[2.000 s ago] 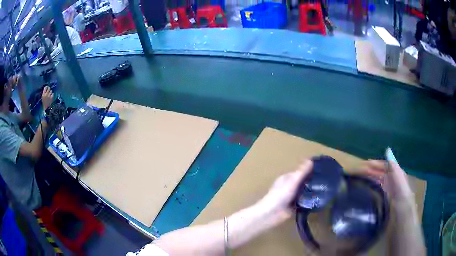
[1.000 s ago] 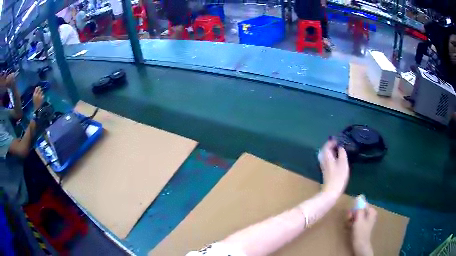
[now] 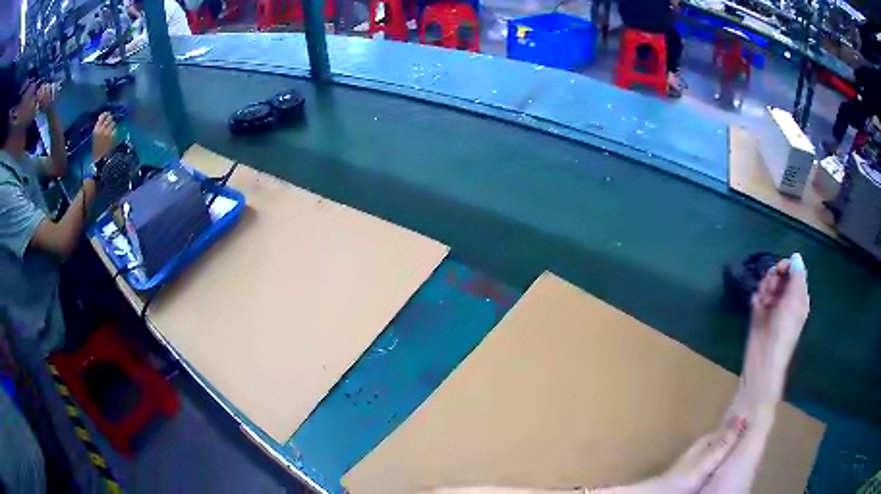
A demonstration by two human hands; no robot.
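Black headphones (image 3: 747,280), a blurred dark lump, lie on the green conveyor belt (image 3: 541,217) at the right. My right hand (image 3: 781,294) reaches over the belt, with its fingers closed on the near right side of the headphones. A pale blue-white wrap covers one fingertip. My left hand (image 3: 717,444) is low at the right, against my right forearm and over the cardboard sheet (image 3: 580,386). No object shows in it; its finger spread is unclear.
Another black headset (image 3: 268,113) lies on the belt at the far left. A left cardboard sheet (image 3: 309,280) bears a blue tray (image 3: 227,227) with a grey device. A person (image 3: 34,217) sits left. White-grey instruments (image 3: 792,154) stand across the belt.
My left hand has left the headphones on the belt and drawn back toward the cardboard. My right hand has reached forward to headphones on the belt. The view has shifted.
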